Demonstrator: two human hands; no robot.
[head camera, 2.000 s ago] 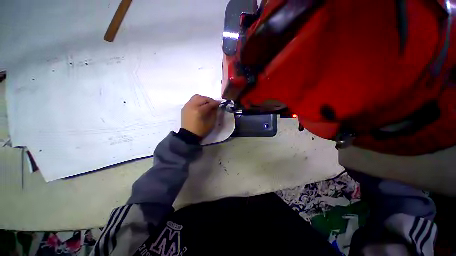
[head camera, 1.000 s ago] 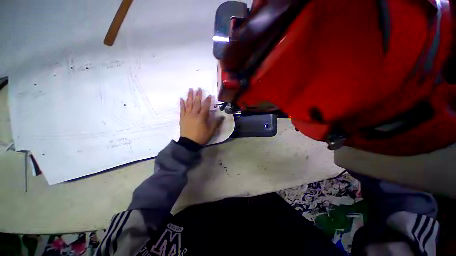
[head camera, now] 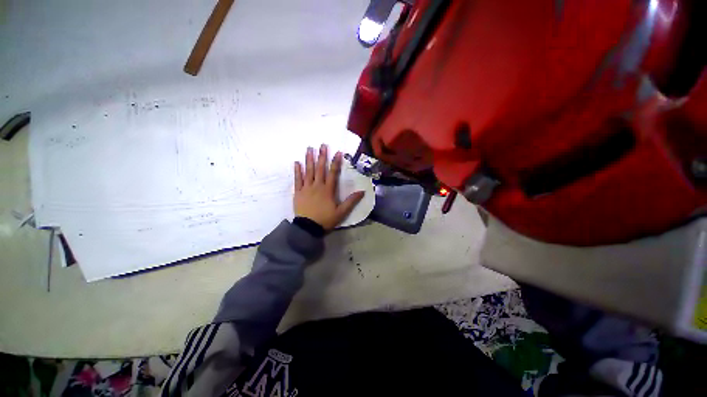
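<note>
The red and off-white cloth cutting machine [head camera: 496,116] fills the upper right. Its grey base plate [head camera: 405,208] lies on the table at the rounded corner of the lay, partly under it. The presser foot [head camera: 366,164] is at the paper's edge. My left hand [head camera: 319,190] lies flat, fingers spread, on the white paper marker [head camera: 155,178] just left of the presser foot, holding nothing. The fabric lay's thin dark edge shows under the paper. My right hand is hidden behind the machine; only its sleeve shows at the lower right.
A brown strip [head camera: 208,39] lies on the paper at the top. Dark offcuts [head camera: 67,250] lie at the lay's left corner, and a dark curved piece [head camera: 14,126] at the far left. Mixed fabric scraps [head camera: 496,322] are heaped below the edge of the cream table [head camera: 372,267].
My left hand went from pinching near the presser foot to lying flat, fingers now more spread. The machine and base plate have turned clockwise. The view has shifted slightly.
</note>
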